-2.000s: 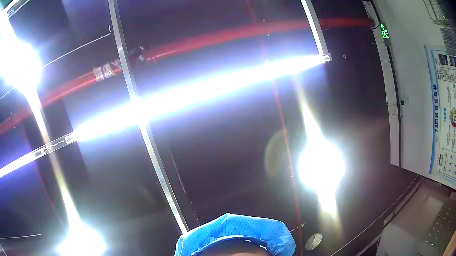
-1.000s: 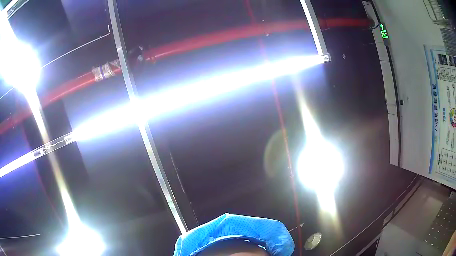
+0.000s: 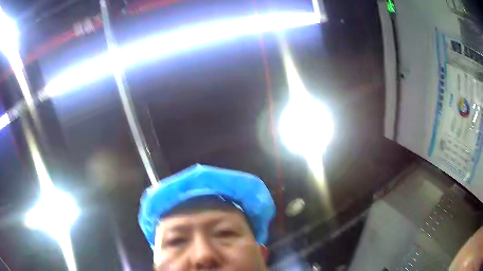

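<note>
The view points up at a dark ceiling, and no work piece or bench top shows. Nearest is a person in a blue cap (image 3: pixel 206 182), at the bottom centre, cut off by the lower edge. A blurred patch of bare skin, possibly part of a hand (image 3: pixel 469 254), shows at the lower right corner. It is cut off by the frame, and I cannot tell whose it is, which hand it is or whether it holds anything. No other hand is visible.
A long bright tube light (image 3: pixel 185 45) crosses the top, with round glaring lamps (image 3: pixel 306 127) below it. A pale wall with a printed poster (image 3: pixel 459 108) is at the right. A light perforated panel (image 3: pixel 423 233) shows at the lower right.
The view has shifted, so lights and poster sit higher and further left, with some blur. More of the person shows below the cap. The skin patch has appeared at the lower right.
</note>
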